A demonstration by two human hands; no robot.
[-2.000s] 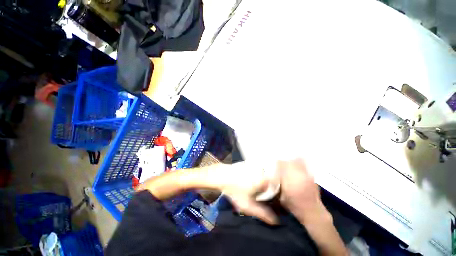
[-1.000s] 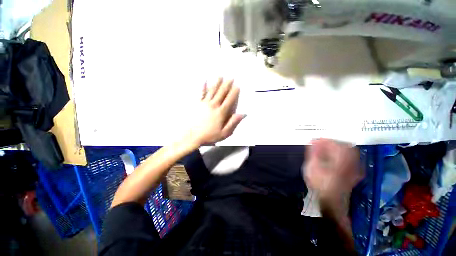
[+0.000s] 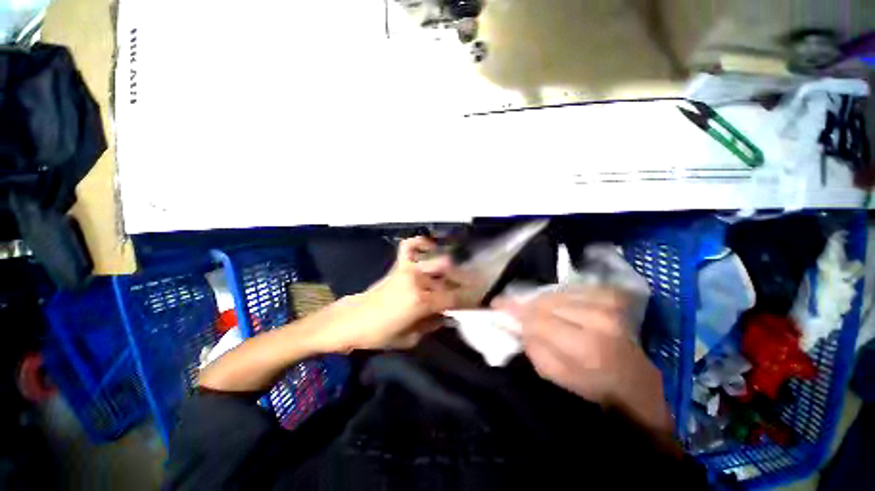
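White fabric pieces (image 3: 491, 338), blurred, are between my two hands over my lap, below the table's front edge. My left hand (image 3: 408, 297) has its fingers curled at the left end of a pale, thin strip that slants up to the right. My right hand (image 3: 580, 336) is blurred and closed on the white fabric, with more whitish material showing behind its fingers. How many pieces there are cannot be told.
The white table (image 3: 288, 125) spans the view above my hands. Green-handled thread snips (image 3: 724, 134) lie on it at the right, near a crumpled pale bag (image 3: 801, 134). A blue basket with scraps (image 3: 686, 316) stands right, another blue basket (image 3: 177, 316) left. A black cloth (image 3: 48, 134) lies far left.
My left hand has come off the table down to my lap and closed. My right hand has moved left toward it, and white fabric now shows between them. The view has tilted down.
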